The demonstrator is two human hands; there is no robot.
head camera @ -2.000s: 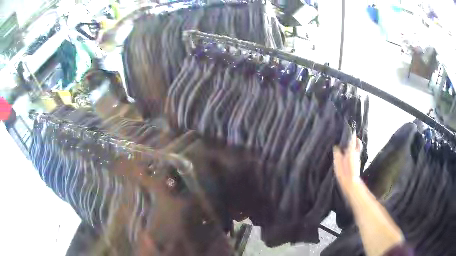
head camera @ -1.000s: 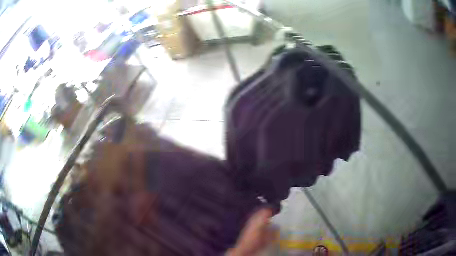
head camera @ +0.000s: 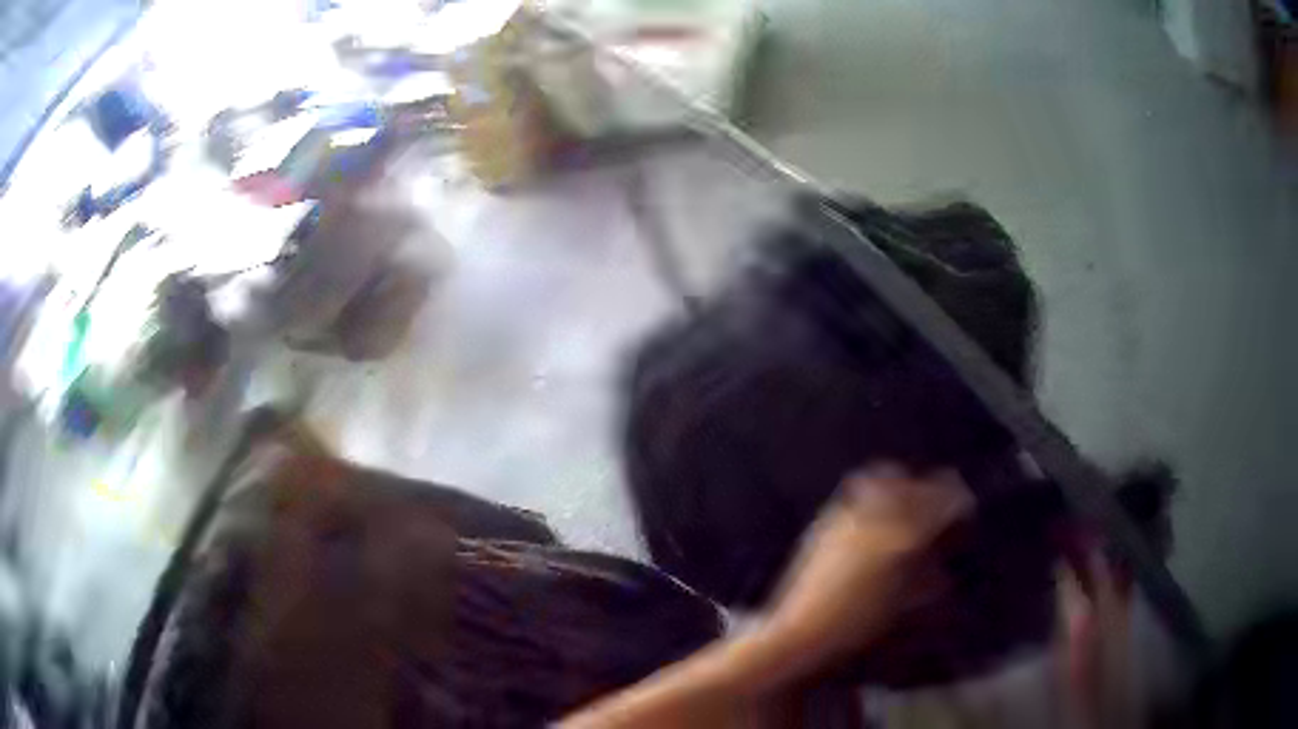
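Observation:
A bunch of dark jackets (head camera: pixel 755 413) hangs from a long rail (head camera: pixel 940 335) right of the middle. My left hand (head camera: pixel 890 520) reaches in from the bottom and lies against the bunch just left of the rail. It looks closed on the dark cloth, though blurred. My right hand (head camera: pixel 1096 612) is small and blurred at the lower right beside the rail, against dark cloth; its fingertips and hold are unclear. The hanger hooks are too blurred to tell.
More dark garments (head camera: pixel 570 612) hang at the lower left beside a curved rack end (head camera: pixel 192 548). A blurred brown carton (head camera: pixel 498 121) and a pale box-like thing (head camera: pixel 655 71) stand at the top. Blurred clutter fills the upper left.
My left hand has moved up and right onto the jackets by the rail. My right hand has come into view at the lower right. The hanging bunch has shifted and spread down along the rail.

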